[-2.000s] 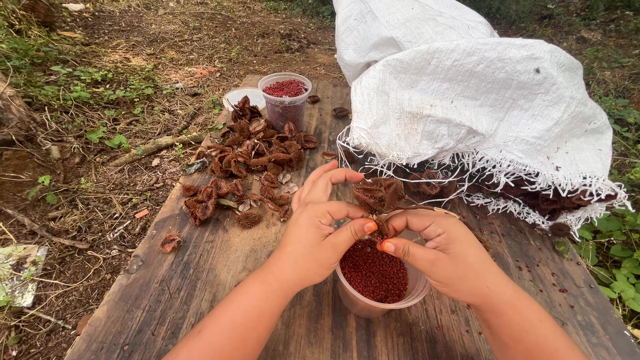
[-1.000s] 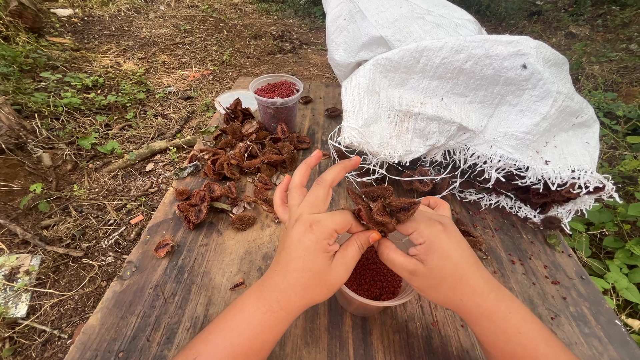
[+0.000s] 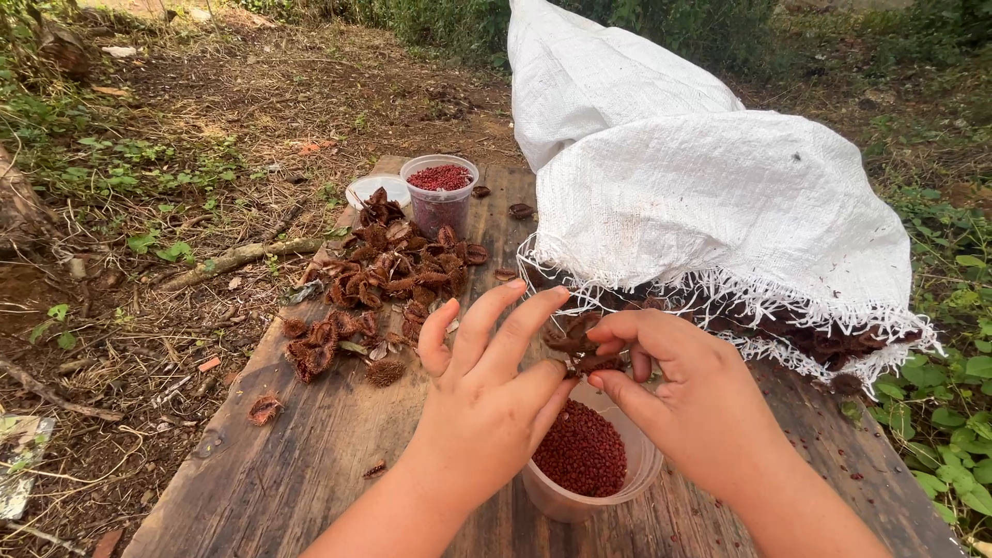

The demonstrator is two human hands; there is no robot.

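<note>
Dried brown annatto pods (image 3: 572, 337) are between my two hands, above a clear plastic tub (image 3: 647, 457) that holds dark red seeds (image 3: 583, 449). My left hand (image 3: 496, 380) pinches the pods from the left with thumb and index finger, its other fingers spread. From the right, my right hand (image 3: 674, 380) grips them with thumb and fingertips. Fingers hide part of the pods. Beyond my left hand lies a heap of open, bristly pod husks (image 3: 387, 260). Behind the heap stands a second plastic tub (image 3: 439, 201) full of red seeds.
A white woven sack (image 3: 721, 194) with a frayed mouth lies at the right, more pods showing inside. A round plastic lid (image 3: 372, 191) is beside the far tub. Loose husks and seeds dot the wooden board (image 3: 271, 480). Plants and dry ground surround it.
My right hand's fingers have shifted on the pods, which spread open above the tub a second ago and now sit lower, partly behind my fingers. My left hand's fingers have bent differently.
</note>
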